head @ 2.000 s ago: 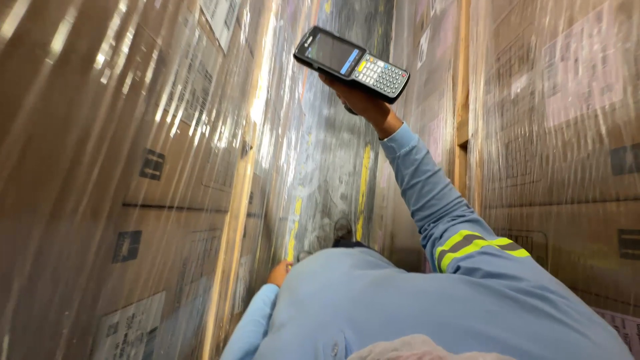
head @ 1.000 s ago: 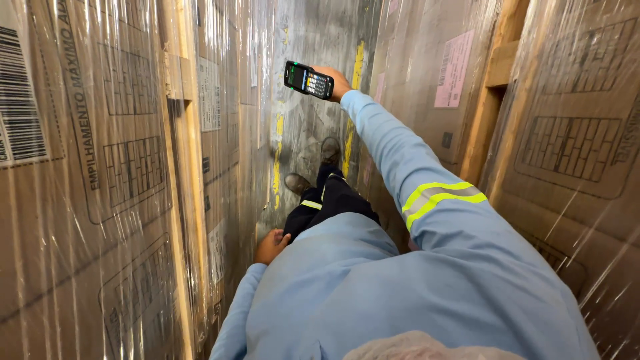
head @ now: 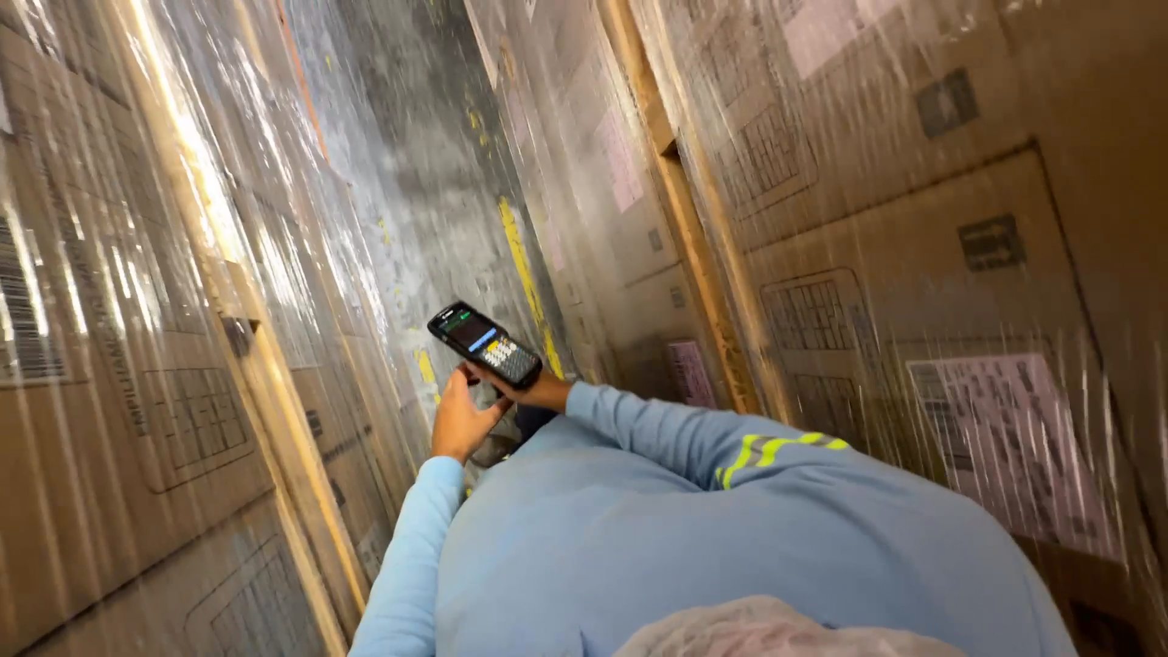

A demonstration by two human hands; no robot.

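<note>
A black handheld mobile computer with a lit screen and a keypad [head: 485, 345] lies in my right hand [head: 538, 391], which grips it from below at its keypad end. My left hand [head: 464, 418] is beside the device's lower left edge, its thumb and fingers apart and the fingertips close to the casing; whether they touch it cannot be told. Both arms wear light blue sleeves, the right one with a yellow-green and grey reflective band.
Cardboard boxes in stretch film rise close on the left [head: 91, 438] and right [head: 885, 228], with wooden pallet boards [head: 671, 173] between them. A narrow grey floor aisle [head: 420, 137] with worn yellow lines [head: 520, 265] runs between the stacks.
My right hand has drawn the device in from farther out, nearer to my body. My left hand has risen from beside my hip to the device. The view has turned.
</note>
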